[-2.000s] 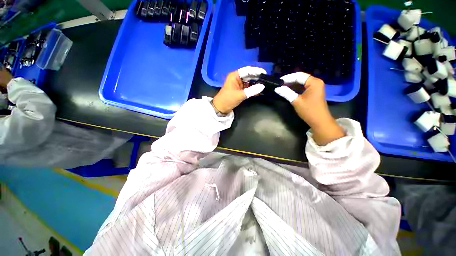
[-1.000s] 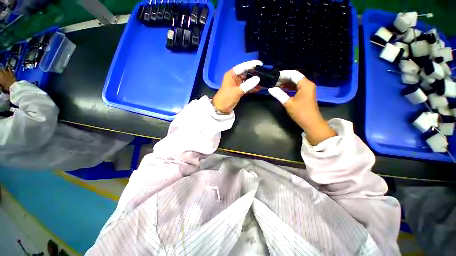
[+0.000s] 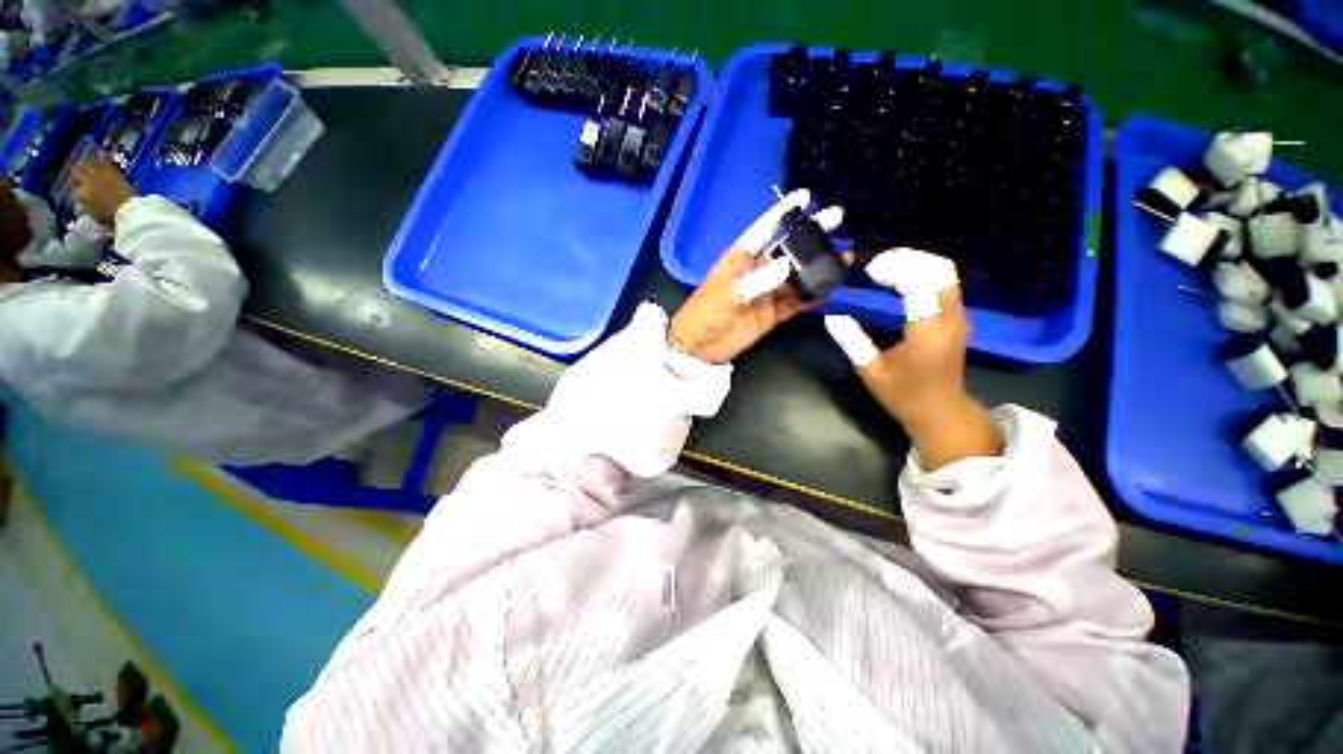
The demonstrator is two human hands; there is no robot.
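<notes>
My left hand (image 3: 737, 299), with white finger cots, holds a black unit (image 3: 813, 256) between thumb and fingers. A thin pin sticks out at the unit's upper left end, and a light patch shows on its left side. My right hand (image 3: 925, 354), also with white cots, is just right of the unit, thumb and fingers apart, holding nothing. Both hands are over the near edge of the middle tray (image 3: 713, 221), which holds close rows of black housings (image 3: 943, 177).
The left blue tray (image 3: 494, 251) has short rows of black units (image 3: 626, 130) at its far end. The right blue tray (image 3: 1164, 398) holds a heap of white-and-black cores (image 3: 1273, 317). A clear plastic box (image 3: 268, 136) and a neighbour's hand and sleeve (image 3: 162, 280) are at left.
My right hand has let go of the black unit and moved right and down. My left hand now holds the unit alone, turned with its pin showing. The view has shifted, so the trays sit lower.
</notes>
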